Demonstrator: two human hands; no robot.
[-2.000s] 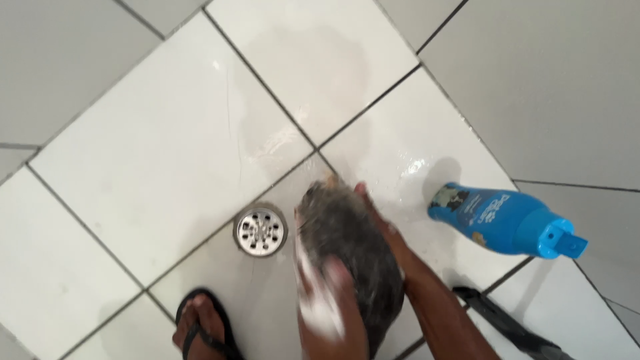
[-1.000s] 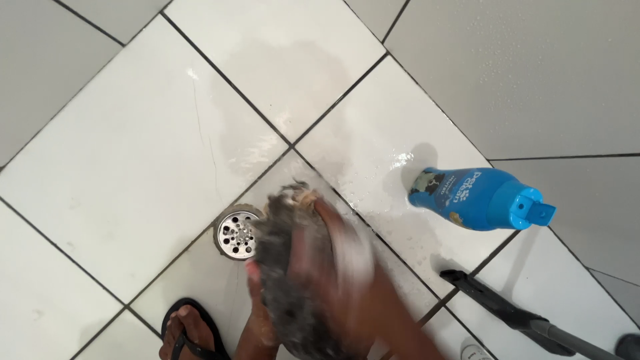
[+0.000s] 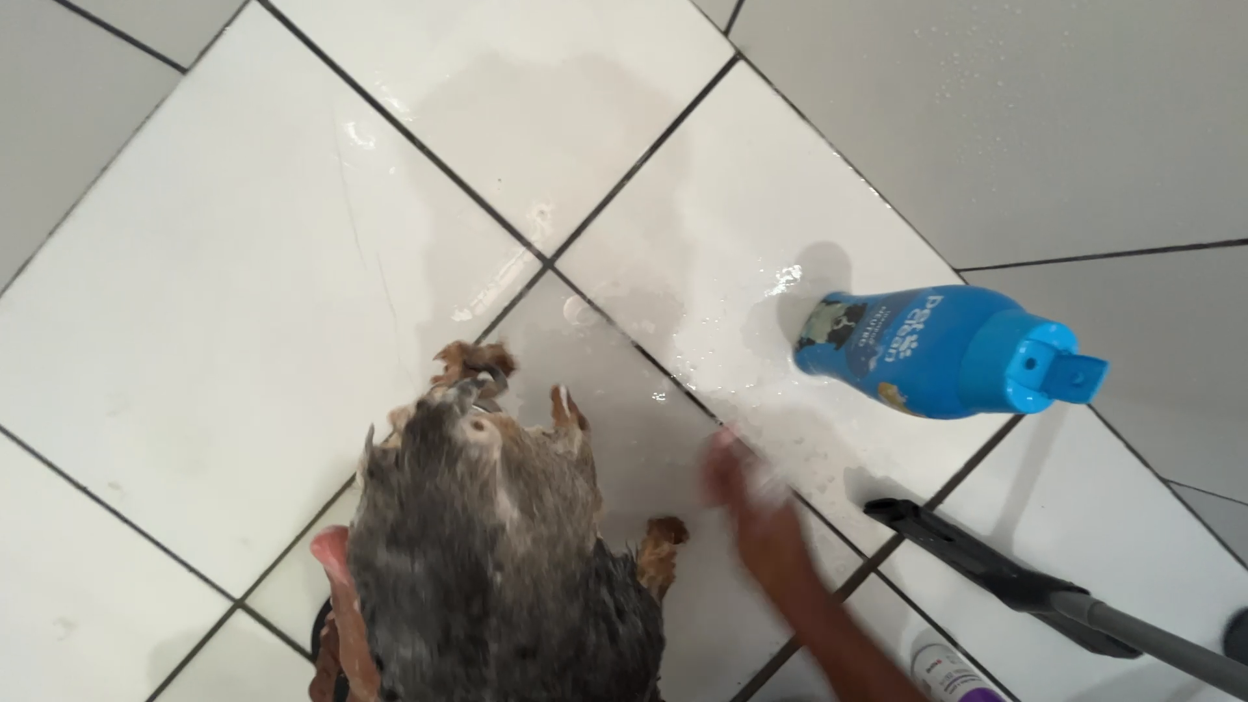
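A small wet dog (image 3: 497,565) with grey and tan fur stands on the white tiled floor at the bottom centre, its head pointing up the view. Along the dog's left flank lies my left hand (image 3: 341,585), touching the fur; most of its fingers are hidden by the body. My right hand (image 3: 746,478), blurred by motion, is off the dog to the right, above the floor, and whether its fingers are apart cannot be seen. Farther right stands a blue pet shampoo bottle (image 3: 916,346) with its flip cap up.
A black squeegee or broom head (image 3: 985,565) with a grey handle lies at the lower right. Beside it at the bottom edge is a white and purple container (image 3: 951,673). Grey tiled walls (image 3: 1072,127) border the wet floor. A sandalled foot (image 3: 327,648) is partly hidden behind my left hand.
My right hand has left the dog's fur and moved right. The dog now covers the floor drain seen before. The white and purple container shows more fully.
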